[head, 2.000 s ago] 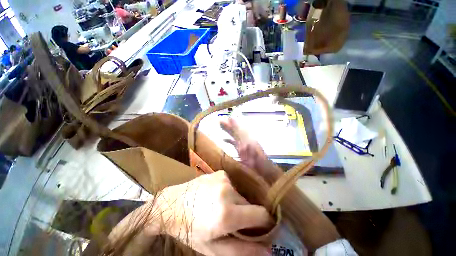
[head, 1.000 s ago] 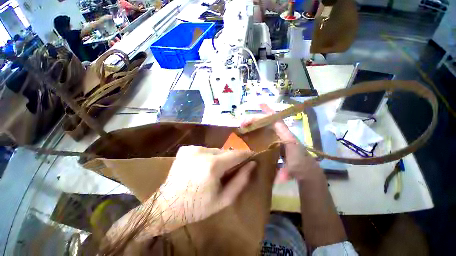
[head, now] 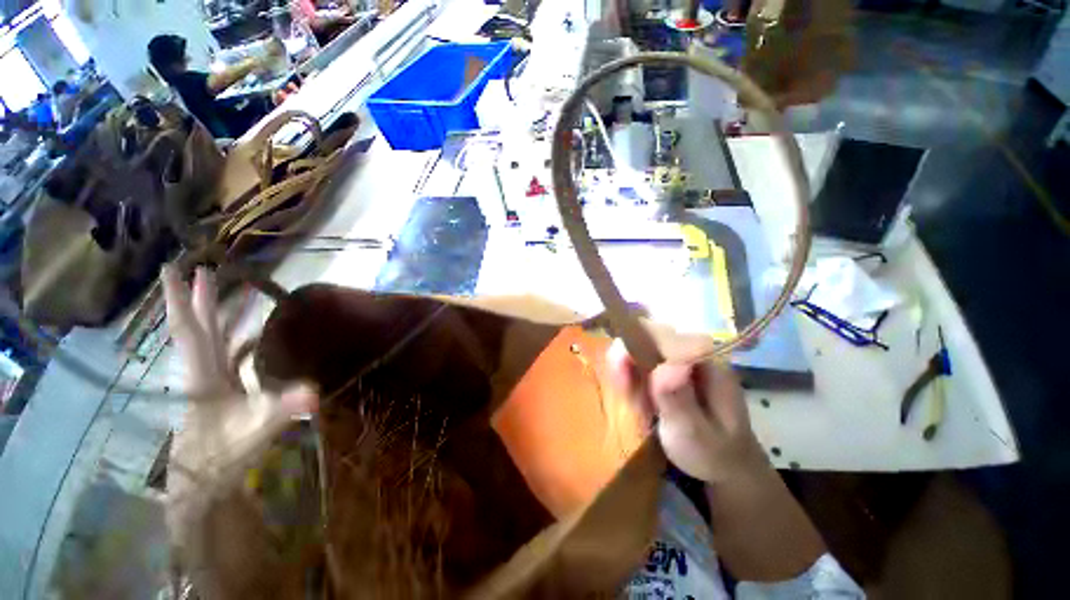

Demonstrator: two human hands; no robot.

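A brown bag body (head: 387, 352) stands open in front of me, its dark inside facing up. A bright orange tapered patch (head: 557, 422) shows inside at its right. A brown strap (head: 569, 176) rises in a loop above the bag's right side. My right hand (head: 698, 410) grips the bag's right edge at the base of this strap. My left hand (head: 217, 375) is blurred at the bag's left side, fingers spread, beside another blurred strap; whether it touches the bag is unclear.
The sewing machine (head: 575, 129) and yellow-edged clamp frame (head: 718, 281) are behind the bag. A blue bin (head: 428, 111) is behind, brown bags (head: 94, 234) are at left. Glasses (head: 839, 325), white tissue (head: 847, 287), pliers (head: 929, 393) and a dark screen (head: 871, 188) are at right.
My left hand has left the bag's near edge and moved left with spread fingers. My right hand has closed on the right edge. The bag is opened wider and its right strap stands upright.
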